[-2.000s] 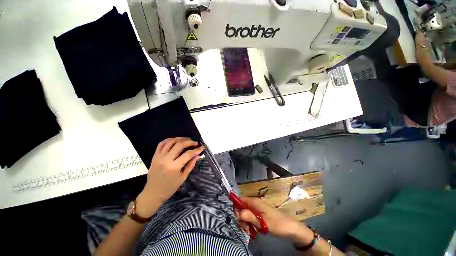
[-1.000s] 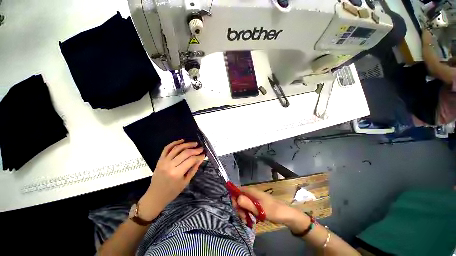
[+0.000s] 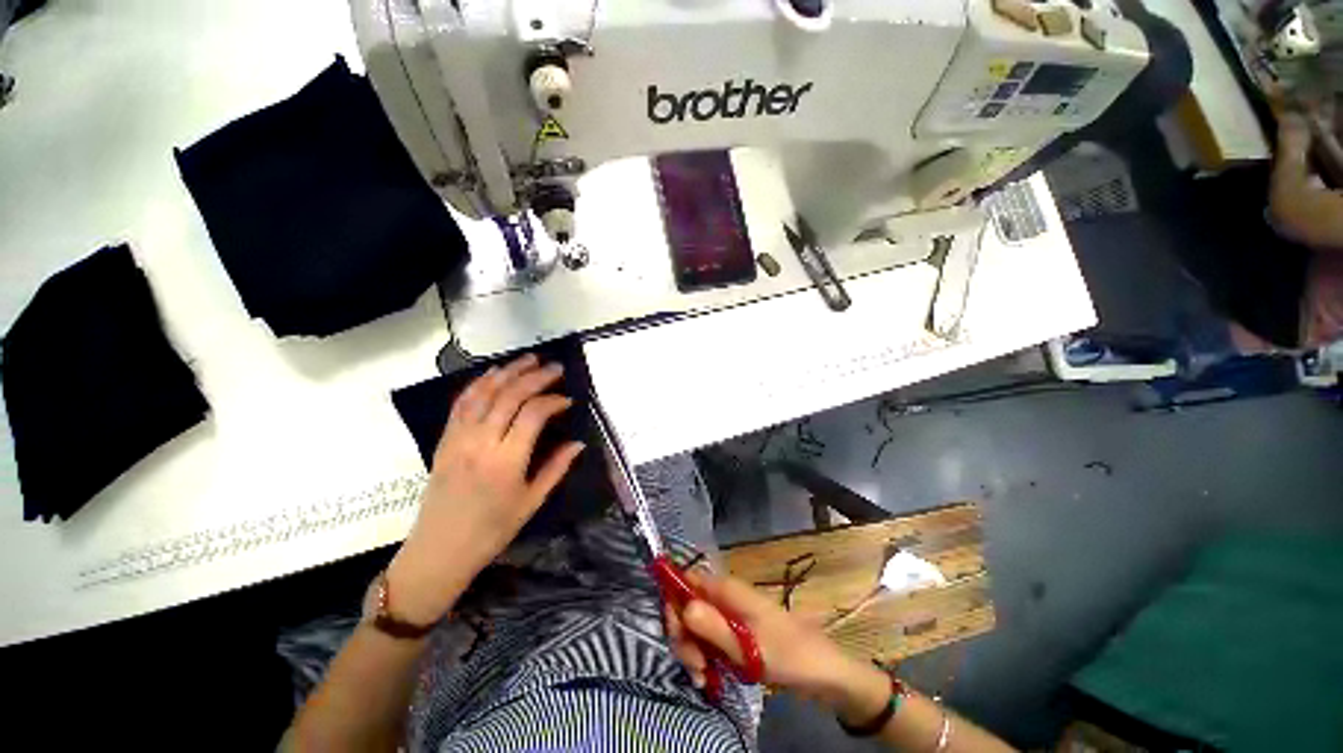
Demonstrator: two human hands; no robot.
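Observation:
A black fabric piece (image 3: 427, 405) lies at the table's front edge, partly over my lap. My left hand (image 3: 494, 441) lies flat on it with fingers spread, pressing it down and covering part of it. My right hand (image 3: 722, 633) holds red-handled scissors (image 3: 633, 500) by the loops. Their silver blades point up and away along the fabric's right edge. Whether the blades are fully closed is hard to tell. Two stacks of black cut pieces, a larger one (image 3: 317, 213) and one at far left (image 3: 96, 386), lie on the table.
A white brother sewing machine (image 3: 869, 103) stands behind the fabric. A phone (image 3: 704, 221) and dark snips (image 3: 818, 265) lie on its bed. A wooden surface (image 3: 943, 589) with dark scraps is below right. Green cloth (image 3: 1222, 647) lies at lower right. Another person's arm (image 3: 1303, 199) shows at upper right.
My left hand has moved up over the fabric, which now hangs further down over my lap. The scissors have shifted slightly left and down. A dark disc near the machine's needle end is now uncovered.

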